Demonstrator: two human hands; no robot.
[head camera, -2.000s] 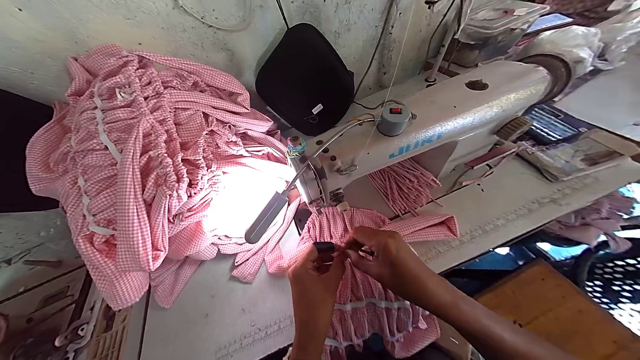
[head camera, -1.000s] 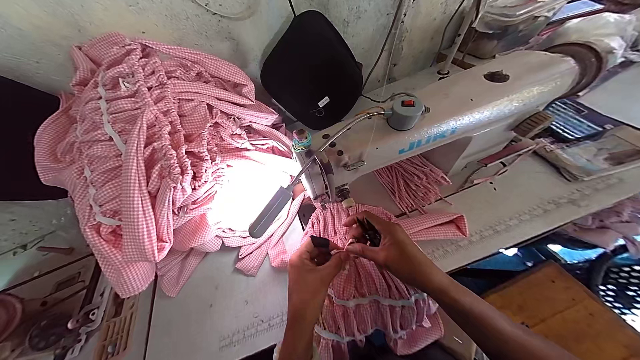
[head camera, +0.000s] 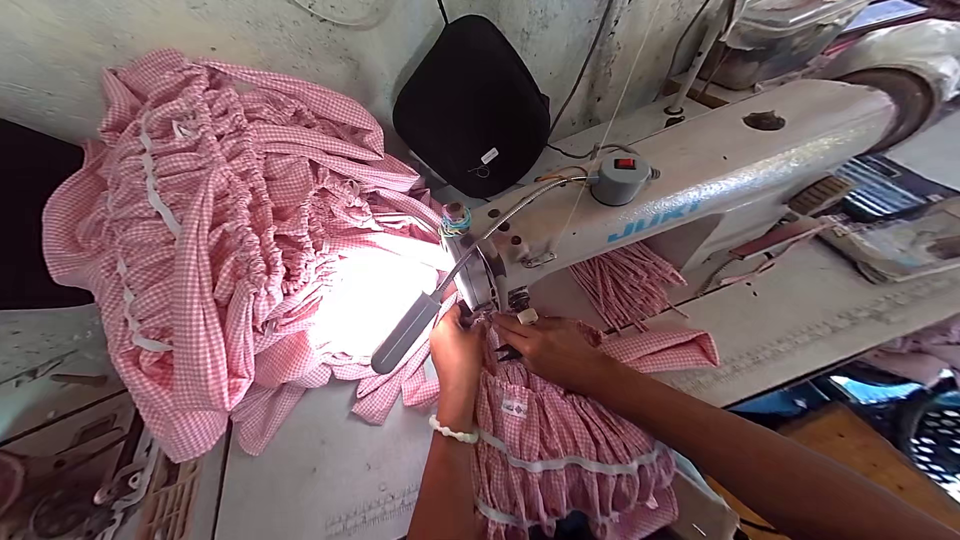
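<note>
A pink gingham garment (head camera: 555, 427) with gathers and white trim hangs over the table's front edge, its top edge under the head of the sewing machine (head camera: 675, 195). My left hand (head camera: 456, 349) grips the cloth just left of the needle area. On the right of the presser foot, my right hand (head camera: 551, 349) pinches the same cloth, with a small dark tool, perhaps thread snips, partly showing under its fingers. The needle itself is hidden. A small white label (head camera: 514, 406) shows on the garment below my hands.
A large heap of pink gingham cloth (head camera: 225, 225) lies left, lit by a gooseneck lamp (head camera: 407, 332). Pink strips (head camera: 628, 283) lie under the machine arm. A black padded case (head camera: 472, 105) leans on the wall. Another machine part (head camera: 82, 465) is at lower left.
Both hands have moved up from the garment below the machine head to the presser foot area. The white label, not visible before, now shows.
</note>
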